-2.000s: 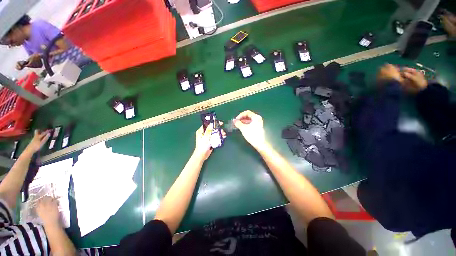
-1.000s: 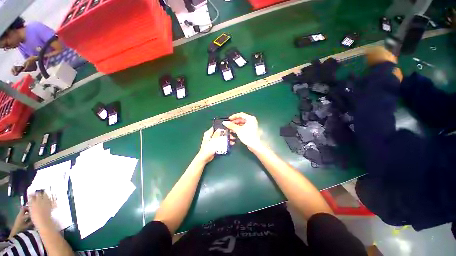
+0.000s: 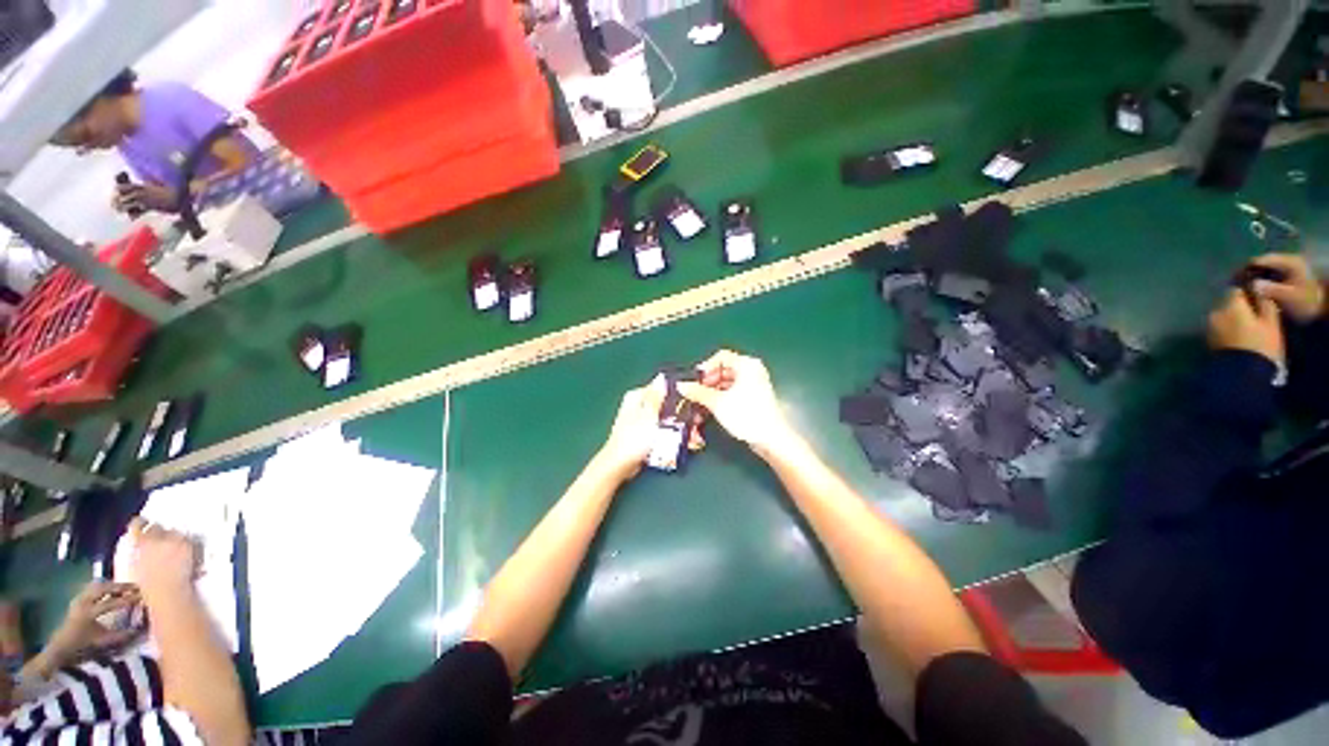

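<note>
A black mobile phone (image 3: 671, 421) with a white patch on its lower half is held upright above the green bench, in front of me. My left hand (image 3: 637, 424) grips it from the left side and below. My right hand (image 3: 741, 399) is at its upper right, fingers bent against the phone's top part. Whether the right fingers also hold a small part cannot be told. A loose pile of dark battery covers (image 3: 969, 401) lies to the right of my hands.
White paper sheets (image 3: 332, 547) lie left. A beige rail (image 3: 583, 338) divides bench from conveyor strip (image 3: 423, 277), which carries several phones and a yellow-edged item (image 3: 643, 162). Red trays (image 3: 423, 117) stand beyond. A striped-sleeved neighbour is left, a dark-sleeved one right, a person in purple opposite.
My right hand, earlier apart from the phone, has come onto its upper part. The strip's phones have shifted left overall. The right neighbour's arms have moved away from the pile.
</note>
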